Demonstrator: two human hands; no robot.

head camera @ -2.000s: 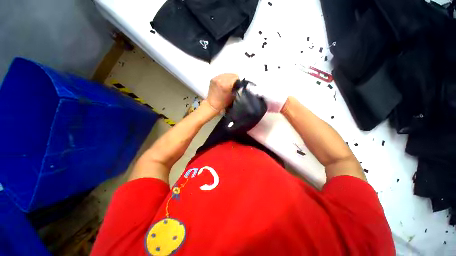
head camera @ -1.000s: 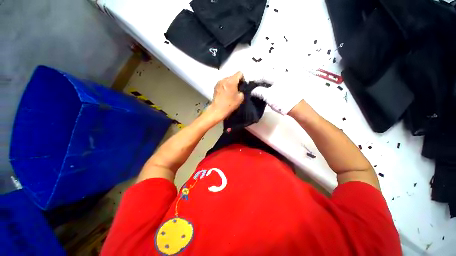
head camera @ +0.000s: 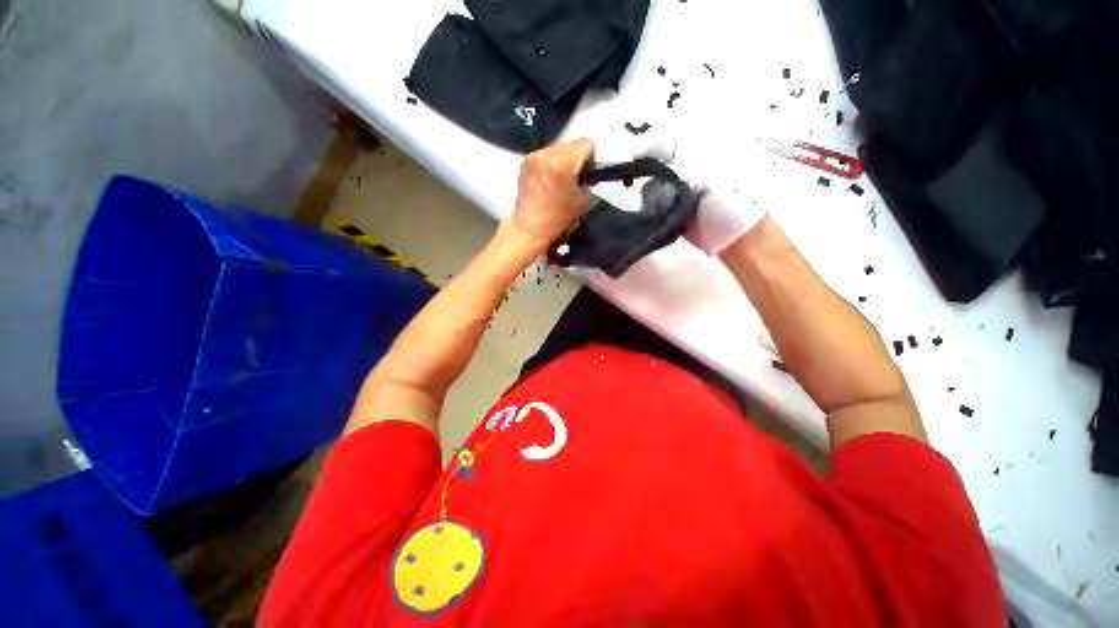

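A sewn black piece [head camera: 620, 239] is held between my hands above the table's near edge, its mouth spread open in a loop with a greyer inside. My left hand [head camera: 555, 187], bare, is closed on its left rim. My right hand [head camera: 718, 218], in a white work glove, is at the right side of the piece; its fingers are blurred and partly hidden by the fabric, and the piece hangs between both hands. A small white mark shows low on the left of the piece.
Flat black pieces [head camera: 491, 92] lie beyond my left hand. A large heap of black pieces [head camera: 969, 184] covers the right of the white table [head camera: 736, 344]. Red thread snips [head camera: 827, 160] and black offcuts lie between. Blue bins [head camera: 282, 331] stand on the floor at left.
The black piece was bunched up and is now opened into a loop. Both hands have risen slightly away from my body, and the right has moved a little to the right.
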